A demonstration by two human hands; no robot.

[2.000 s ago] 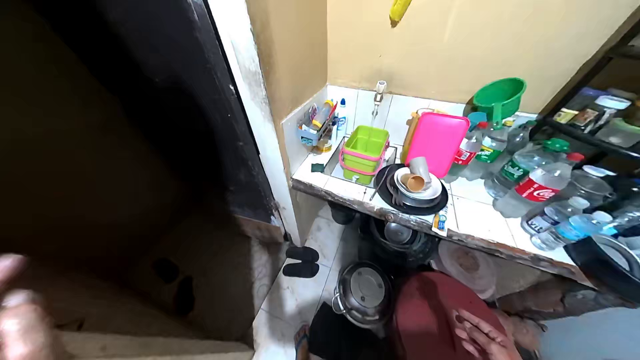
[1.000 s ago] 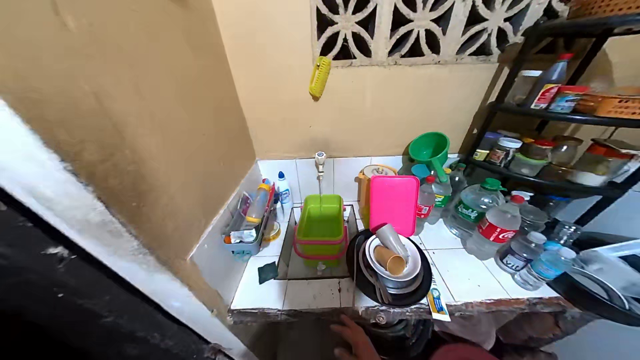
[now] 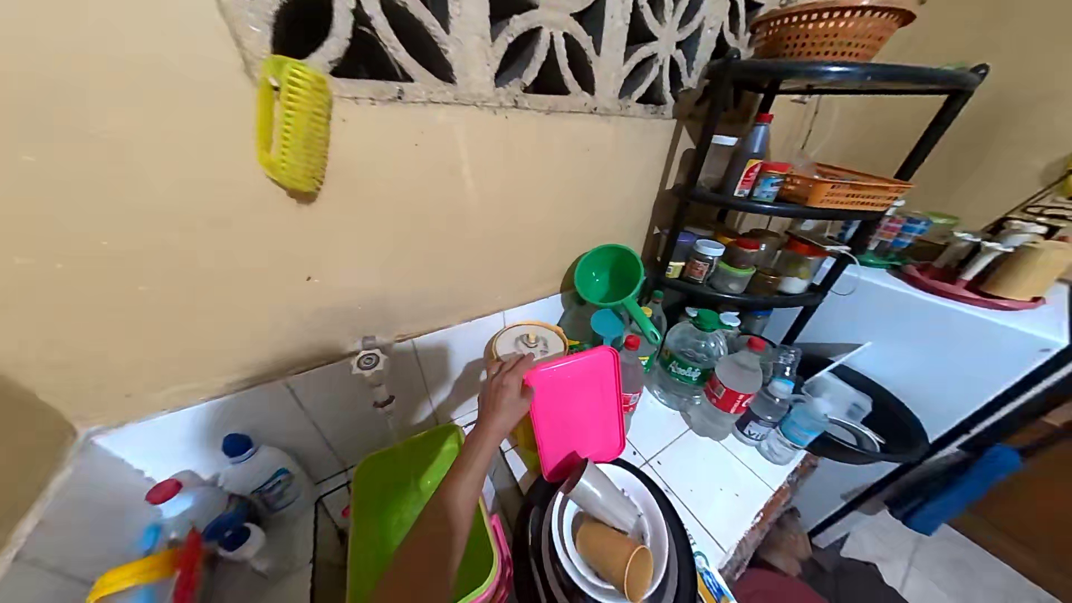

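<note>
My left hand [image 3: 507, 389] has its fingers closed at the upper left corner of a flat pink plastic tray or lid [image 3: 578, 410]. The tray stands nearly upright in front of a round, pale-topped container [image 3: 529, 342]. My left forearm crosses over a green plastic basin [image 3: 402, 502] with pink handles, below the wall faucet [image 3: 373, 366]. Just below the tray, white bowls [image 3: 653, 511], a grey cup [image 3: 601, 496] and an orange-brown cup [image 3: 615, 557] are stacked on dark dishes. My right hand is out of view.
Plastic bottles [image 3: 688, 360] and a green dipper [image 3: 610, 276] stand on the tiled counter [image 3: 699, 481] to the right. Beyond is a black shelf rack [image 3: 754, 293] with jars. Cleaning bottles [image 3: 266, 477] sit at lower left; a yellow brush [image 3: 293, 126] hangs on the wall.
My left hand has moved from the counter's front edge up to the pink tray's corner. My right hand, at the lower right two seconds ago, has left the view. The view has come closer to the counter.
</note>
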